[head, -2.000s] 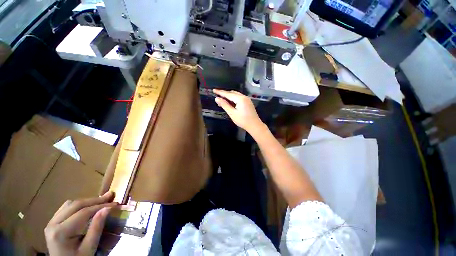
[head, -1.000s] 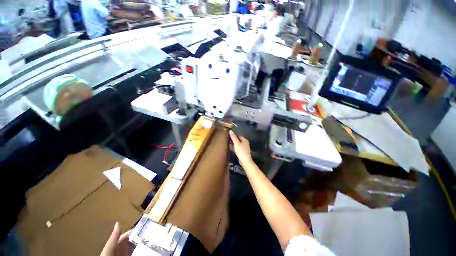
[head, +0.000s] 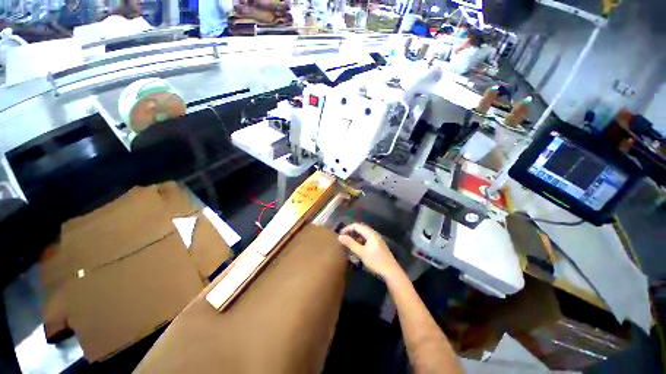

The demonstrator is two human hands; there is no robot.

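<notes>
The yellow-orange template strip [head: 266, 237] with handwriting points up into the white sewing machine head [head: 350, 124]. A brown panel [head: 270, 307] lies under and beside it, spreading to the bottom edge; its upper end sits below the machine head, baring a light metal rail [head: 330, 210]. My right hand [head: 365, 247] is just right of the panel's upper edge, fingers curled, thumb and fingertips near each other; whether it touches or holds anything is unclear. My left hand is not in view.
A stack of brown panels [head: 131, 270] with a white scrap [head: 185, 231] lies at left. A control screen [head: 577, 174] stands at right. A white machine table [head: 471, 245] is right of my hand. Red lines [head: 264, 213] hang beneath the machine. A person stands far back.
The view has shifted. The brown panel has moved down and towards me, away from the machine head, uncovering the rail. My left hand has left the picture; my right hand is lower beside the panel.
</notes>
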